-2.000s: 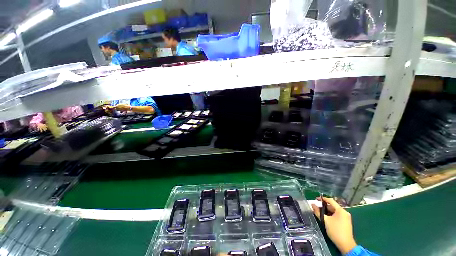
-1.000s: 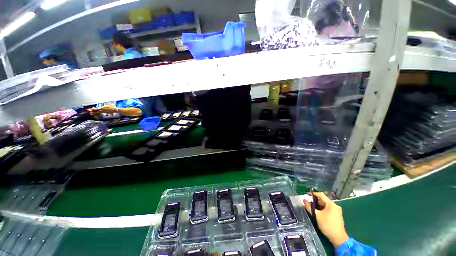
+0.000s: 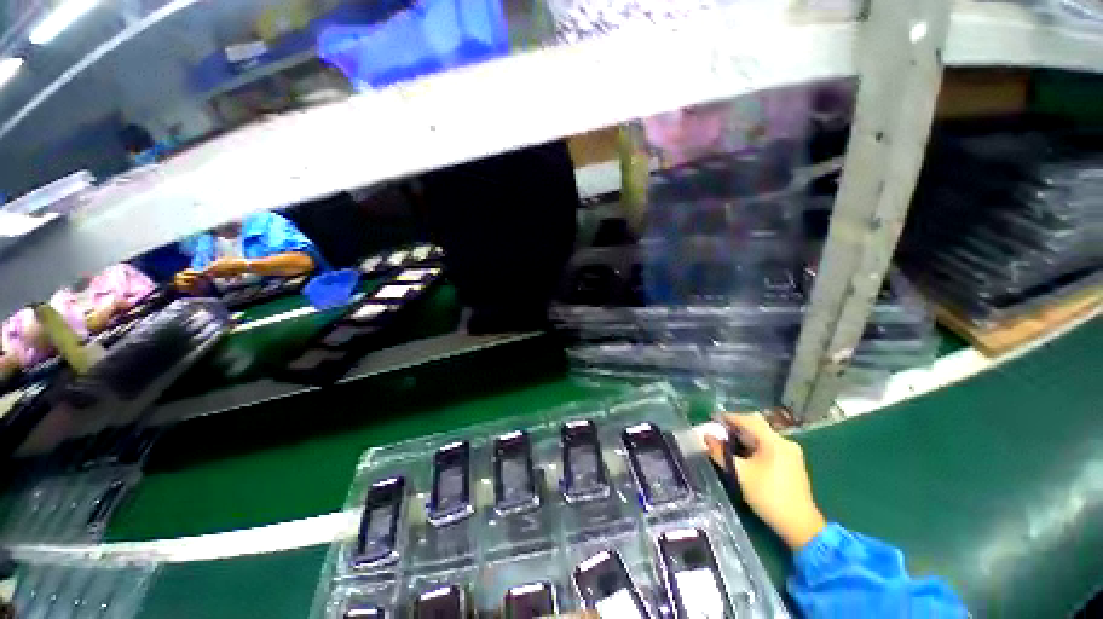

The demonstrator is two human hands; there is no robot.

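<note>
A clear blister tray lies on the green bench with two visible rows of black phones, one per pocket. An upper-row phone is at the right end. In the lower row, a tilted phone and the right-end phone show pale patches. My right hand is at the tray's upper right corner, closed around a dark narrow tool, possibly scissors; its blades cannot be made out. A small skin-coloured patch at the bottom edge may be my left hand, almost wholly cut off.
A white shelf with a blue bin crosses above. A post stands beyond my right hand. Stacked trays sit on a brown board at right. Other clear trays lie at left. People in pink and blue sleeves work across the line.
The view has shifted and tilted, so tray and shelf sit higher and further left. My right hand keeps the dark tool beside the tray corner. More of the lower-row phones shows.
</note>
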